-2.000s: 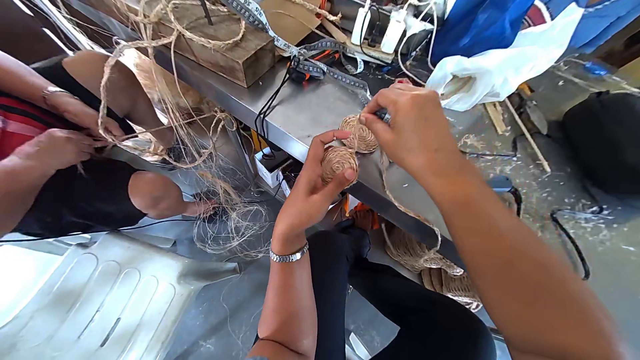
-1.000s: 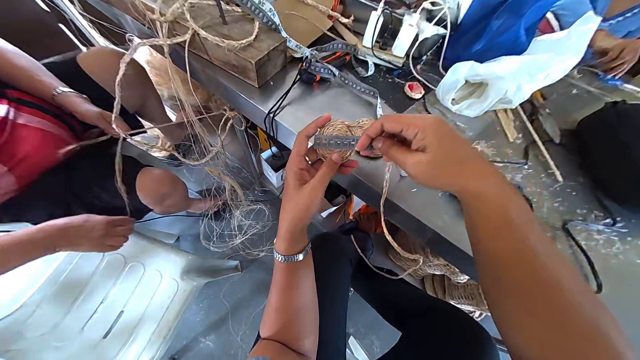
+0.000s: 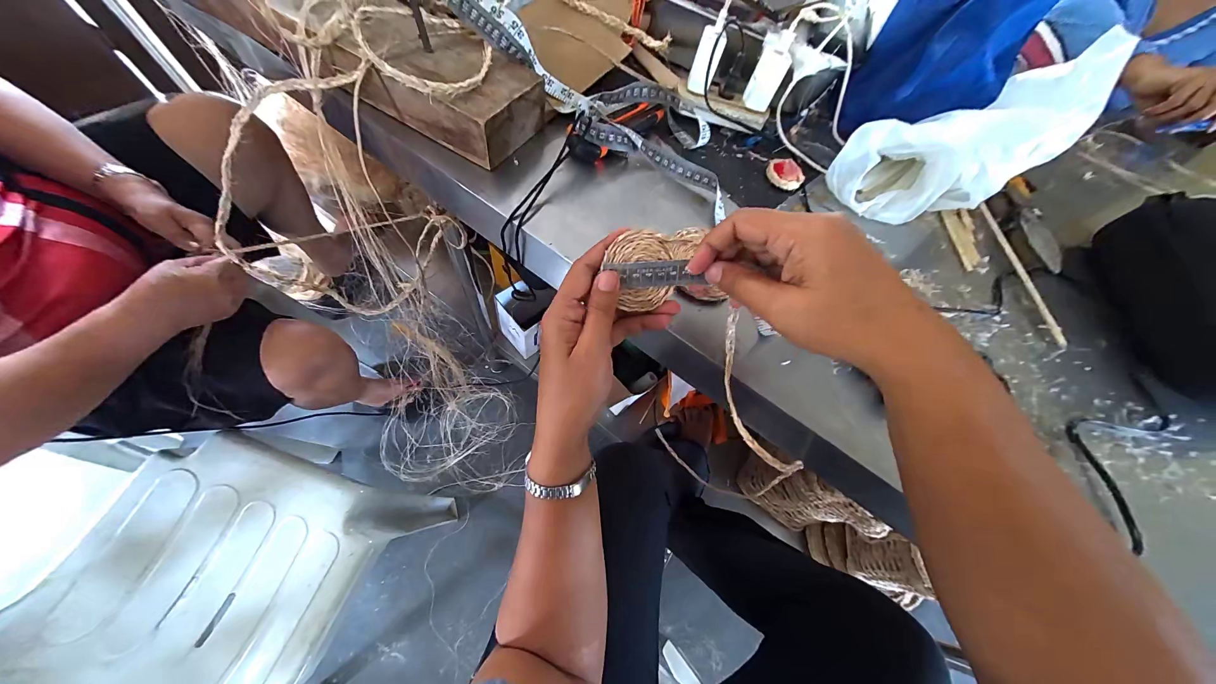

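Observation:
My left hand (image 3: 594,313) holds a round coil of braided natural fibre (image 3: 638,249), fingers behind it and thumb at its front edge. Across the coil's face lies a grey tape measure section (image 3: 655,275), pinched at its left end by my left thumb and at its right by the thumb and forefinger of my right hand (image 3: 788,275). A second coil (image 3: 689,243) adjoins the first on the right, partly hidden by my right fingers. From the coils a fibre cord (image 3: 730,366) hangs past the table edge toward woven fibre pieces (image 3: 822,513) below.
A metal table (image 3: 570,204) bears a wooden block (image 3: 475,109), a long tape measure (image 3: 665,157), white plugs (image 3: 768,71) and a white plastic bag (image 3: 988,142). At left, a co-worker's hands (image 3: 195,275) hold fibre strands beside a plastic chair (image 3: 218,541). Another person's hand (image 3: 1173,85) shows at upper right.
Two seconds ago my hands were on the coils with no tape across them; the tape now spans one coil. The co-worker's hands, apart one second ago, are together on the strands.

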